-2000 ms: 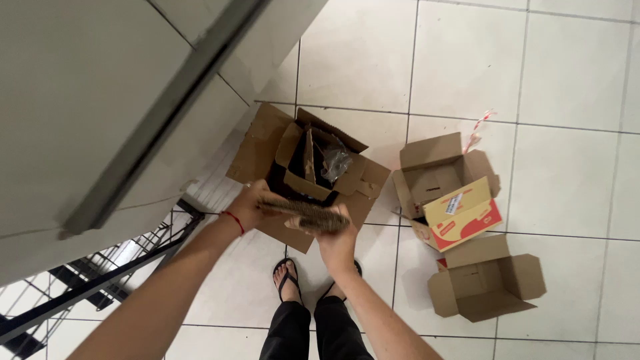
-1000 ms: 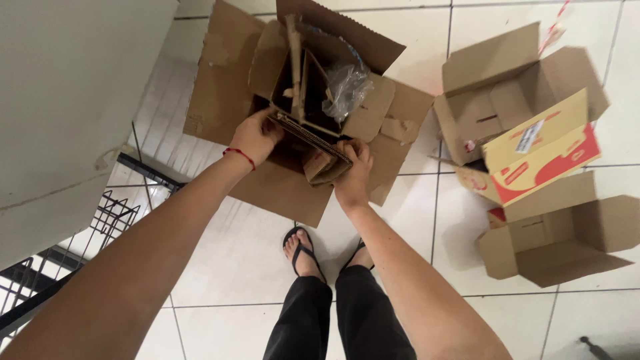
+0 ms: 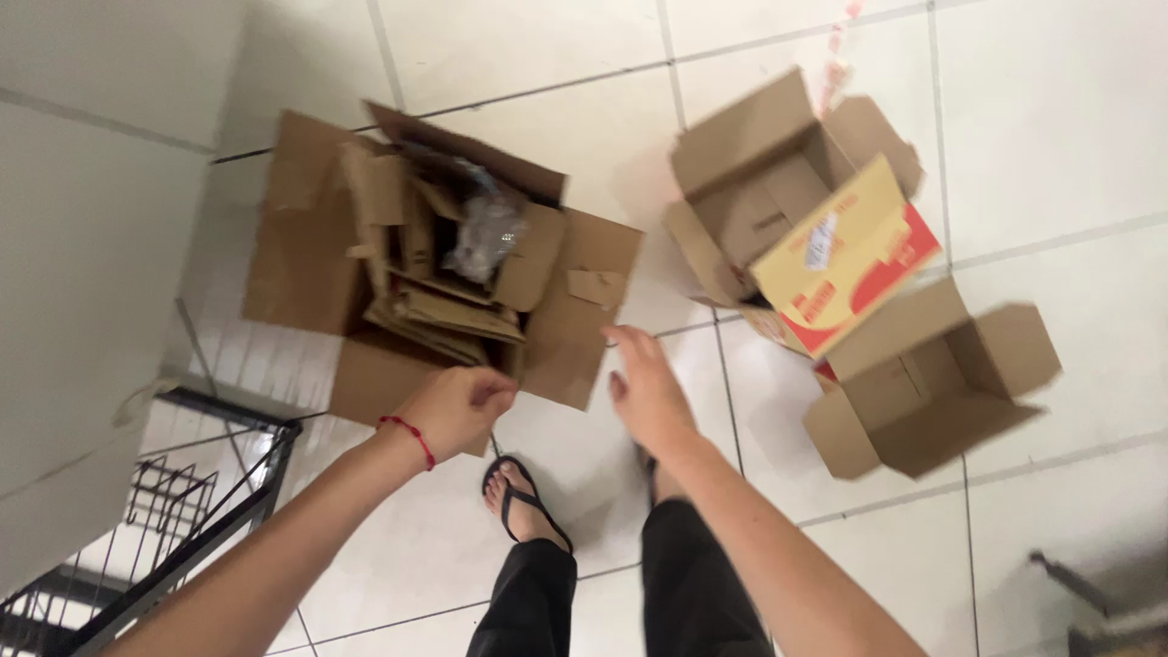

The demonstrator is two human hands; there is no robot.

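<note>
A large open cardboard box point(image 3: 301, 228) stands on the tiled floor with its flaps spread. Folded cardboard pieces point(image 3: 461, 312) and a crumpled clear plastic bag point(image 3: 488, 233) lie inside it. My left hand point(image 3: 461, 406), with a red string bracelet point(image 3: 411, 440) at the wrist, is over the near flap, its fingers curled; whether they pinch anything is unclear. My right hand point(image 3: 650, 383) is just right of the box, fingers apart and holding nothing.
To the right are an open cardboard box point(image 3: 757, 155) with a yellow-and-red printed flap point(image 3: 844, 260) and a smaller open box point(image 3: 922, 392). A black metal wire rack point(image 3: 219, 520) stands at lower left, below a pale panel point(image 3: 100, 201).
Both hands held a folded cardboard piece, which now appears to lie in the large box. My hands have drawn back toward me, and the right has moved away from the left.
</note>
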